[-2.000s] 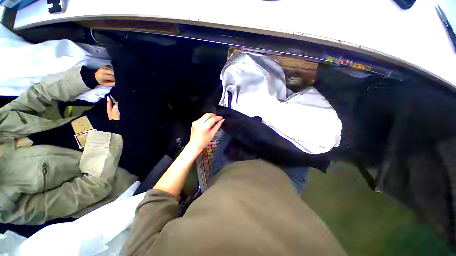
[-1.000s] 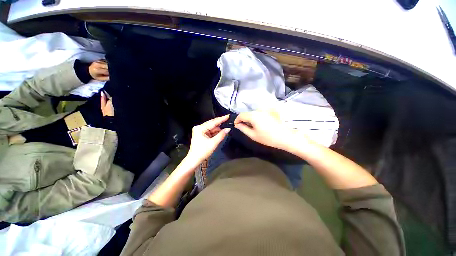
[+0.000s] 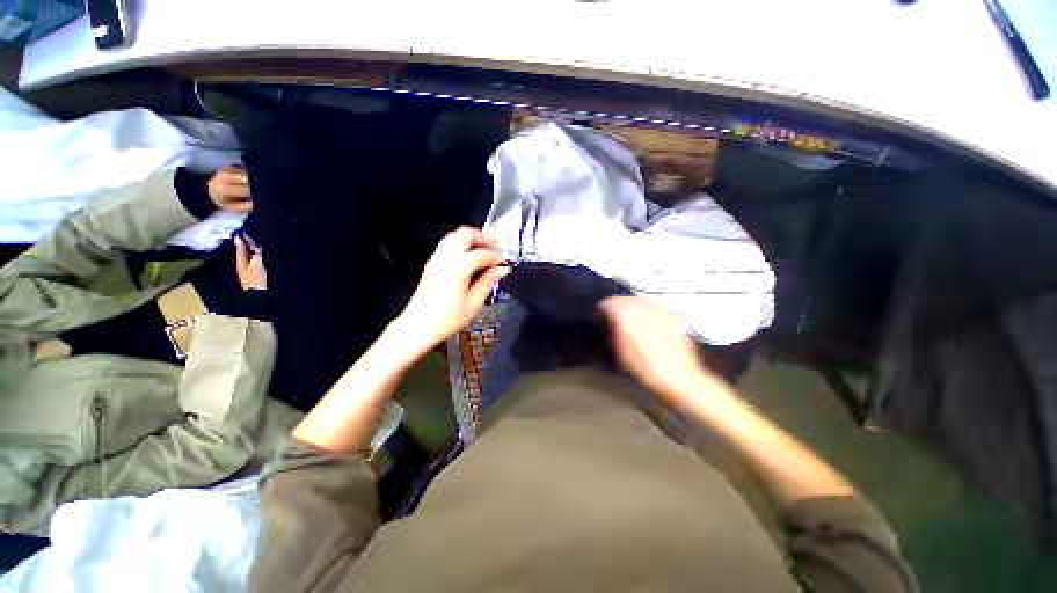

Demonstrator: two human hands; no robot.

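A dark garment (image 3: 556,295) lies over my lap, with a pale grey-white lining section (image 3: 580,209) bunched on its far side. My left hand (image 3: 458,284) pinches the edge of the garment between thumb and fingers, at the near left corner of the pale cloth. My right hand (image 3: 651,342) is over the dark cloth to the right, apart from my left hand and blurred. Its fingertips are not clear, so I cannot tell if it holds anything. No needle or thread can be made out.
The white tabletop (image 3: 464,33) curves across the top, with a dark pen-like tool (image 3: 1018,49) at right and a dark object (image 3: 107,23) at left. A seated person in khaki (image 3: 128,405) is close at left, near white cloth (image 3: 157,539). Dark cloth (image 3: 974,348) hangs at right.
My right hand came in from out of view to meet my left at the cloth, then moved away to the right. My left hand still pinches the garment, now slightly further left.
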